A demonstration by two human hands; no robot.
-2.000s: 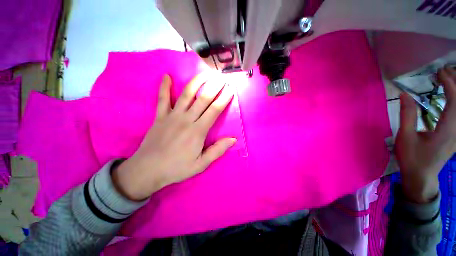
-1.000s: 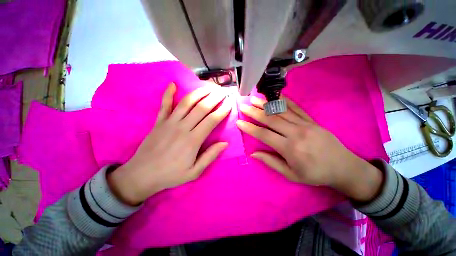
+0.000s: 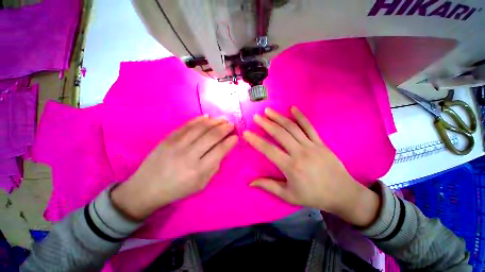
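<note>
A large bright pink garment panel (image 3: 340,111) lies flat under the head of the white sewing machine (image 3: 319,24). A narrow pink strip (image 3: 219,101) lies on its middle, partly washed out by the lamp light near the presser foot. My left hand (image 3: 173,162) rests flat on the panel left of the strip's lower end, fingers close together. My right hand (image 3: 308,164) rests flat on the panel to the right, fingers spread. Both sets of fingertips are just below the presser foot area and near each other. The needle is too small and bright to make out.
Gold-handled scissors (image 3: 444,117) lie at the right on the white table (image 3: 425,141), beside ruler marks. A knurled knob (image 3: 257,92) hangs right of the foot. Stacked darker pink pieces (image 3: 37,37) lie at left on cardboard. A blue crate (image 3: 446,199) is at the lower right.
My right hand came from the scissors side onto the panel. Both hands have since slid slightly down from the foot. The view has shifted, and more of the strip shows below the foot.
</note>
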